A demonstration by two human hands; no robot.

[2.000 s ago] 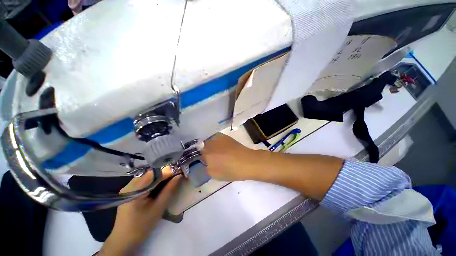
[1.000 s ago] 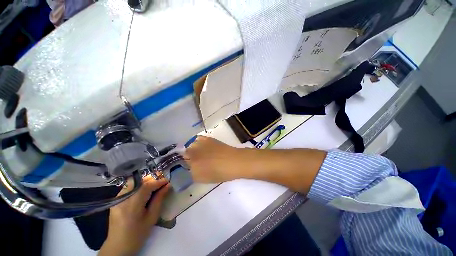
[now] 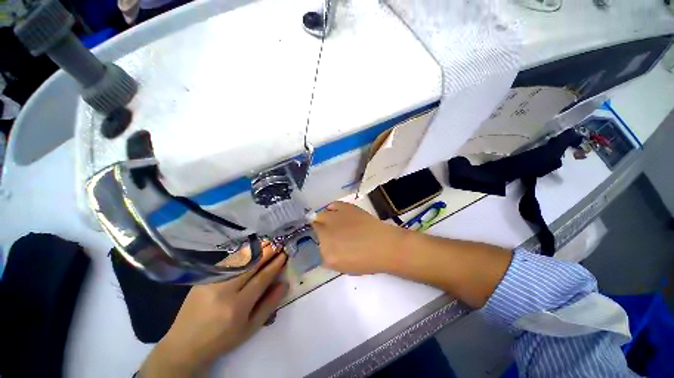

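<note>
The white sewing machine head (image 3: pixel 214 96) with a blue stripe fills the upper view. My left hand (image 3: pixel 229 295) lies flat at the needle area, fingers forward and partly behind the curved metal guard (image 3: pixel 118 221). A black fabric piece (image 3: pixel 148 299) lies flat on the table to the left of my left hand and reaches under the guard. My right hand (image 3: pixel 351 240) is curled at the right side of the presser foot area, beside a grey part (image 3: pixel 304 252). Its fingertips are hidden, so its grip is unclear. The needle tip is hidden.
A black pile (image 3: pixel 41 295) lies at the far left. Right of my right hand are a dark rectangle with tan edge (image 3: pixel 412 190) and blue and green items (image 3: pixel 426 215). Beyond are a black fabric band (image 3: pixel 510 170), card pieces (image 3: pixel 510 122) and a blue-edged tray (image 3: pixel 613 140).
The head view has shifted, so the machine sits further right and the black pile shows at left. My left hand lies flatter, its fingers closer together. My right hand stays beside the presser foot area.
</note>
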